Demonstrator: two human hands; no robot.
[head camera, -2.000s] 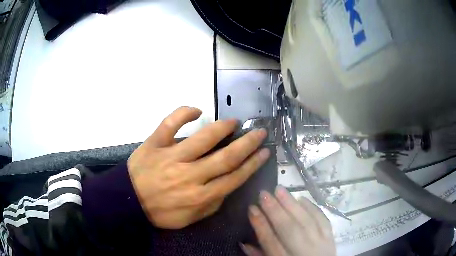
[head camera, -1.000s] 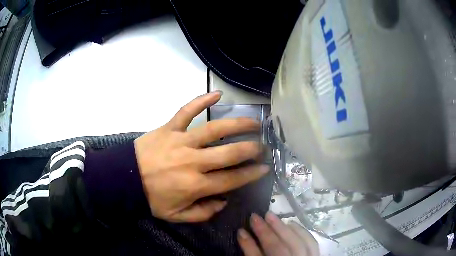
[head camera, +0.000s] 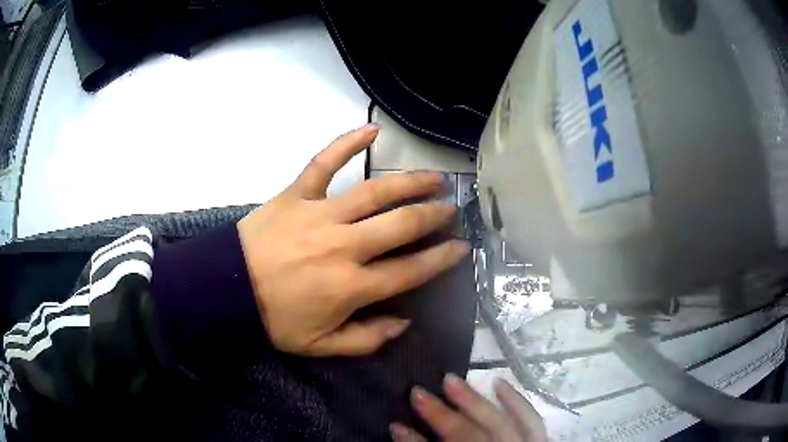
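A dark garment panel (head camera: 432, 319) lies on the machine bed, its right edge running along the presser foot area. My left hand (head camera: 346, 250) lies flat on it with fingers spread, fingertips close to the needle area. My right hand (head camera: 475, 414) is cut off by the bottom edge, its fingertips resting on the panel's lower right part. The cream sewing machine head (head camera: 536, 173) with a blue JUKI label stands right of my left hand and hides the needle. The needle plate (head camera: 415, 177) shows only partly above my fingers.
Dark cloth with a pale stitched edge (head camera: 406, 78) lies behind, at the top. More dark cloth (head camera: 130, 39) lies at the top left of the white table (head camera: 207, 129). A thin metal strip (head camera: 523, 363) angles beside the panel. A grey curved bar (head camera: 683, 380) hangs low right.
The view has shifted, showing more of the machine head than at first. My left hand has spread its thumb and moved up along the panel. My right hand sits lower in the picture.
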